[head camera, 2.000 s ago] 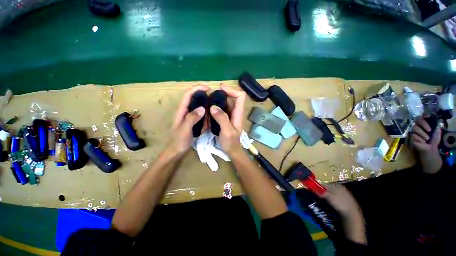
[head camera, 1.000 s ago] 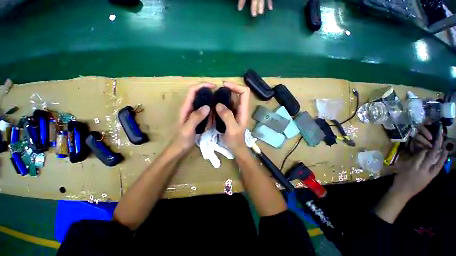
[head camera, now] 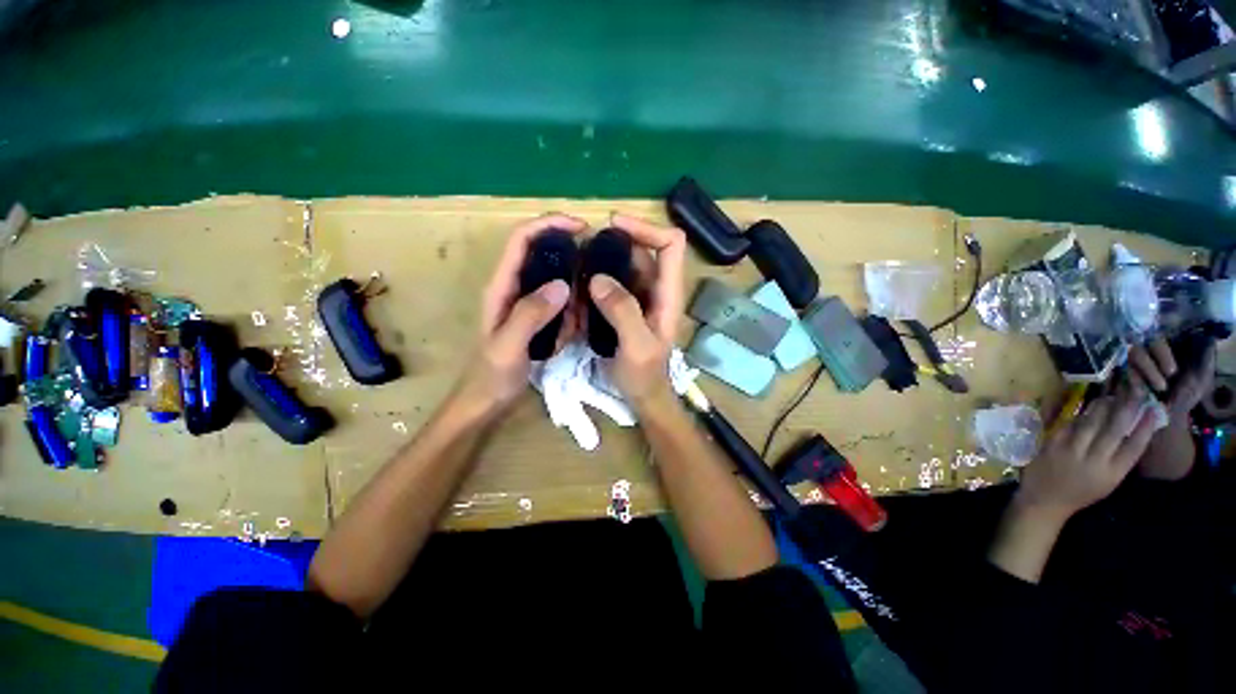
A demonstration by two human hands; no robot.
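Observation:
My left hand point(head camera: 511, 325) holds a black plastic housing point(head camera: 549, 278) upright, thumb on its near face. My right hand point(head camera: 648, 319) holds a second black housing point(head camera: 606, 271) the same way. The two housings stand side by side with a narrow gap, over the middle of the bench. My fingers wrap their outer sides. What lies between or behind them is hidden. White knit gloves point(head camera: 580, 397) lie crumpled just below my hands.
Opened units and blue cells point(head camera: 205, 377) lie left. Two black housings point(head camera: 706, 221), abrasive pads point(head camera: 733, 358), a black-handled tool point(head camera: 743, 454) and a red-black tool point(head camera: 843, 491) lie right. Clear bottles point(head camera: 1139, 297) and another person's hands point(head camera: 1088, 454) are at far right.
My hands keep their hold on the housings, shifted little. The neighbour's hand has left the red-black tool and both hands are now together at far right. A hand seen across the green surface is gone.

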